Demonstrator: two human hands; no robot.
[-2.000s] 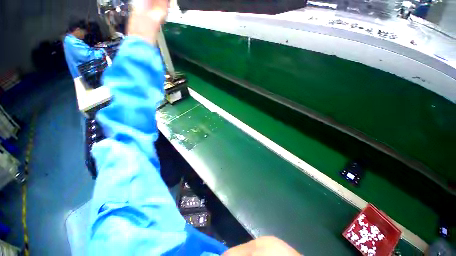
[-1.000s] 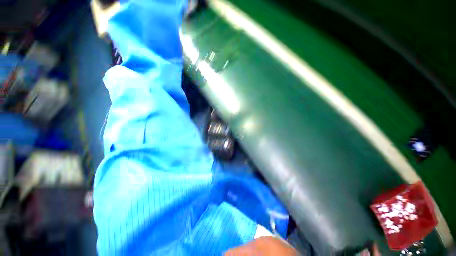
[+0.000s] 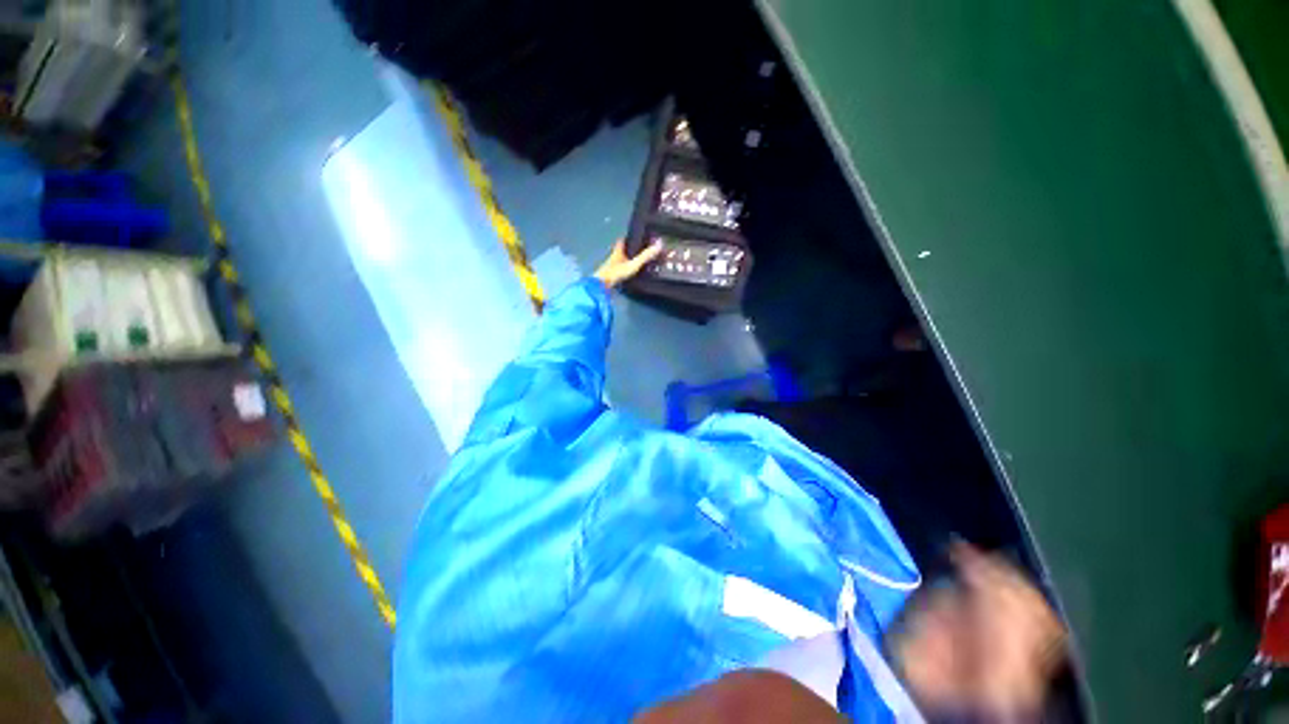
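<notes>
A black carrier tray [image 3: 648, 212] with several housings in its compartments is low beside the bench. The housings [image 3: 693, 263] show small light marks and a white square. My left hand [image 3: 626, 265] is at the tray's near left corner, thumb over the rim and the other fingers hidden; it appears to grip the edge. My right hand [image 3: 983, 644] is blurred at the bench's near edge; whether it holds anything cannot be told.
The green bench [image 3: 1018, 283] runs down the right. A red bin [image 3: 1275, 573] is cut off at the right edge, with small metal parts [image 3: 1233, 686] below it. Stacked crates [image 3: 149, 431] stand left on the blue floor, beyond yellow-black tape [image 3: 304, 460].
The view has swung down and left onto the floor. My left arm has come down from the upper left, and my left hand is now at the carrier tray. My right hand has come into view.
</notes>
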